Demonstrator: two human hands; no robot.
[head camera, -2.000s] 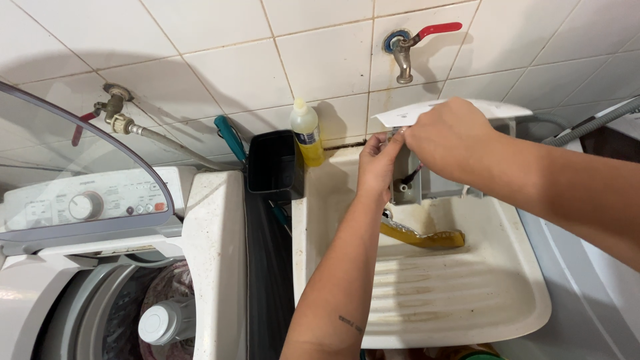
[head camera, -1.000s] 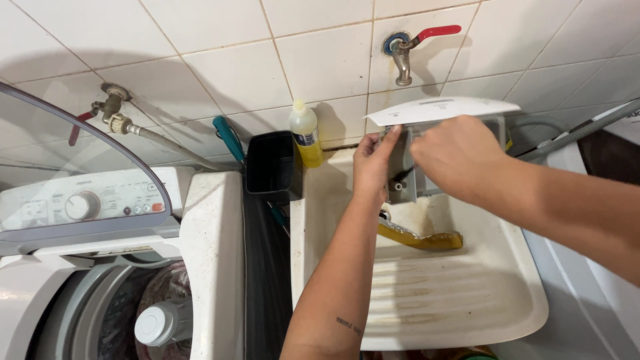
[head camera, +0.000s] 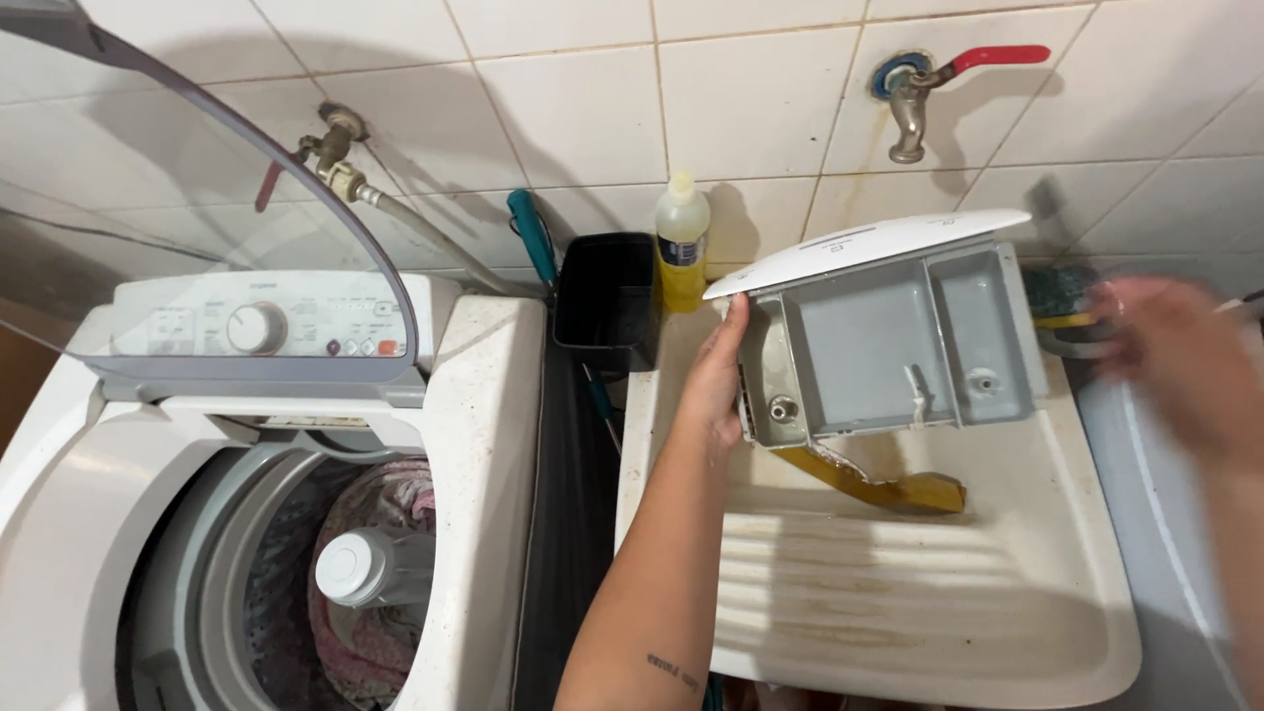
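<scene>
My left hand (head camera: 719, 380) grips the left end of a grey washing machine detergent drawer (head camera: 859, 346) with a white curved front, its compartments facing me. The drawer is held above a cream laundry sink (head camera: 987, 583) with a ribbed slope. Below the drawer, a yellow strip-like object (head camera: 918, 492) lies in the sink. My right hand (head camera: 1165, 355) is blurred, to the right of the drawer and apart from it. Beside its fingers is a dark green and yellow object (head camera: 1062, 296), possibly a scouring sponge; whether the hand holds it cannot be told.
At left stands an open top-loading washing machine (head camera: 484, 395) with cloth (head camera: 370, 642) inside. A black plastic container (head camera: 605, 346) and a bottle of yellow liquid (head camera: 682, 247) stand by the sink's back left. A metal tap (head camera: 908, 123) with a red lever is on the tiled wall.
My right hand has moved right, away from the drawer. The drawer's compartments now show plainly. My left hand still holds its left end.
</scene>
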